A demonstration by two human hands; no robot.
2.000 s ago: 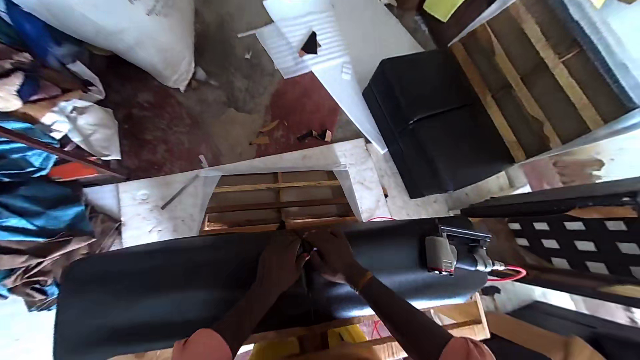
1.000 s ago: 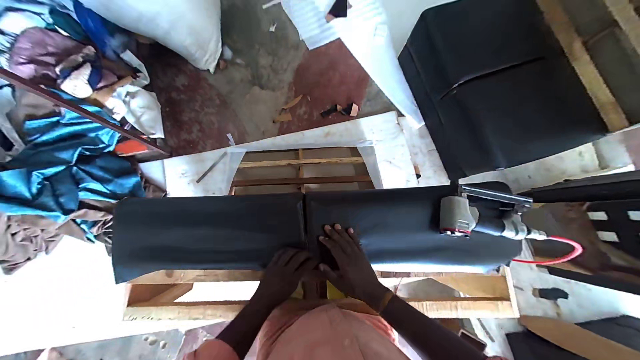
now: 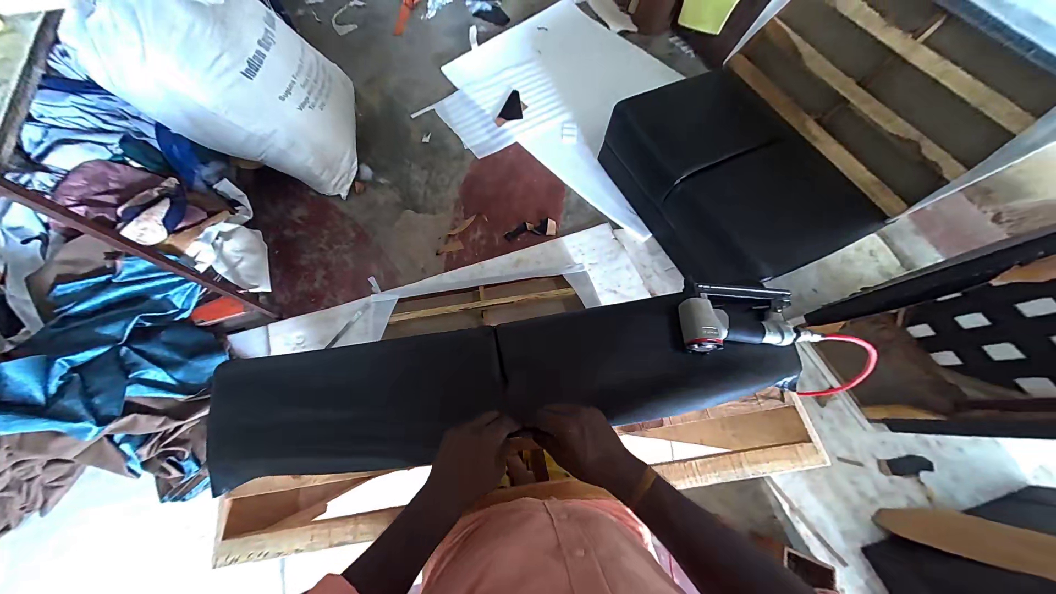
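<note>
Black upholstery covering (image 3: 355,404) lies over a long wooden frame (image 3: 742,454) in front of me, with a seam near its middle. My left hand (image 3: 474,458) and my right hand (image 3: 577,441) are at the covering's near edge, on either side of the seam, fingers bent and pinching the black material. The fingertips are partly hidden. A pneumatic stapler (image 3: 705,323) with a red air hose (image 3: 862,351) rests on the right part of the covering, away from both hands.
Beyond stands a black upholstered piece (image 3: 726,173) with exposed wooden slats. White foam sheet (image 3: 569,82) and scraps lie on the floor. A full white sack (image 3: 223,91) and heaped cloth (image 3: 124,330) are at the left. A black webbed frame (image 3: 982,330) stands at the right.
My hands were lying flatter on the covering by the seam, the right one with spread fingers; now both are drawn to its near edge with fingers bent. The stapler stays on the covering.
</note>
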